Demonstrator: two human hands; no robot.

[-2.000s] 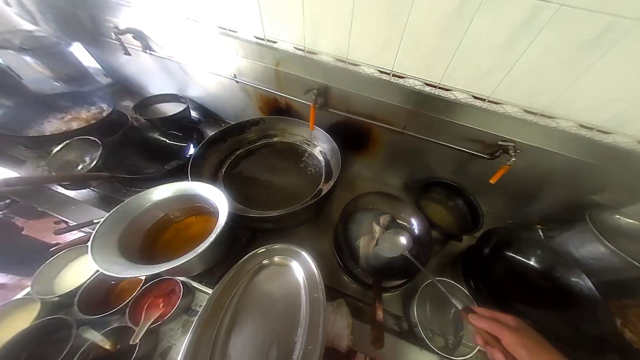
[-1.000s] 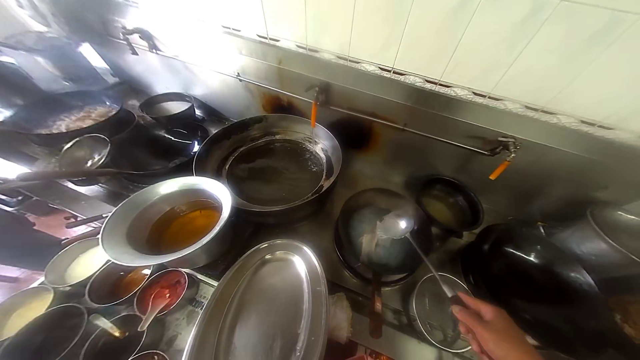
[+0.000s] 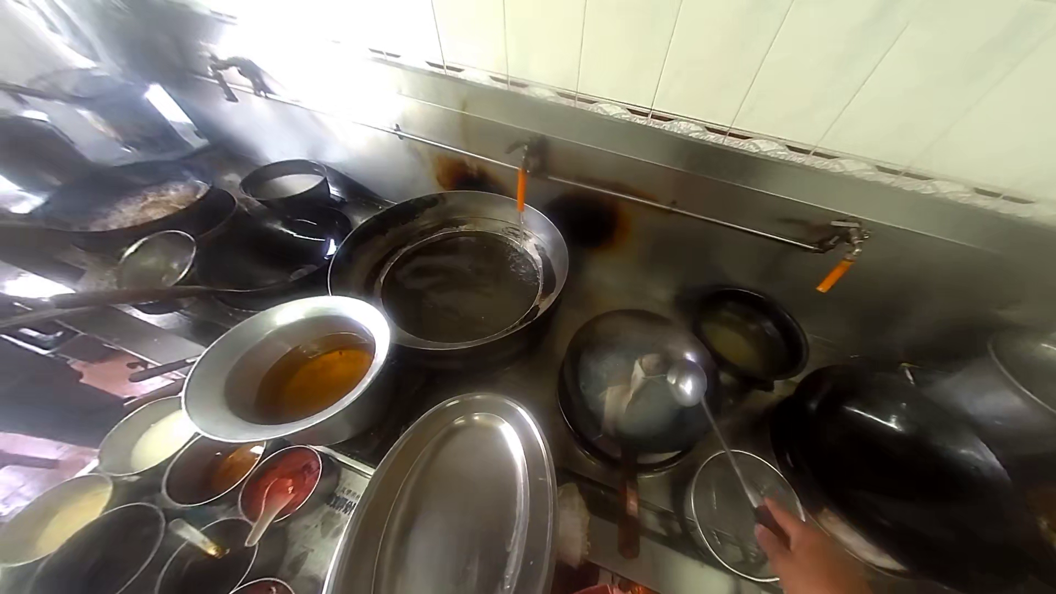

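At the lower right, my right hand [image 3: 804, 549] grips the dark handle of a metal ladle [image 3: 686, 382]. The ladle's bowl is over the right side of a small dark wok [image 3: 590, 371], which holds pale pieces [image 3: 631, 384] in cloudy liquid or steam. That wok's long handle [image 3: 629, 511] points toward me. Beneath the ladle's shaft, a round wire-rimmed strainer [image 3: 747, 520] rests just below and right of the wok. My left hand is out of view.
A large wok [image 3: 462, 285] of dark liquid takes water from an orange-handled tap [image 3: 521, 186]. Near it are an aluminium basin [image 3: 289, 371] of amber liquid, an oval steel platter [image 3: 462, 503], a red sauce bowl [image 3: 280, 483], a dark pot [image 3: 749, 334] and a big black wok [image 3: 899, 478].
My right hand stays on the ladle, whose bowl has shifted a little within the small wok's area. The pale pieces have moved slightly.
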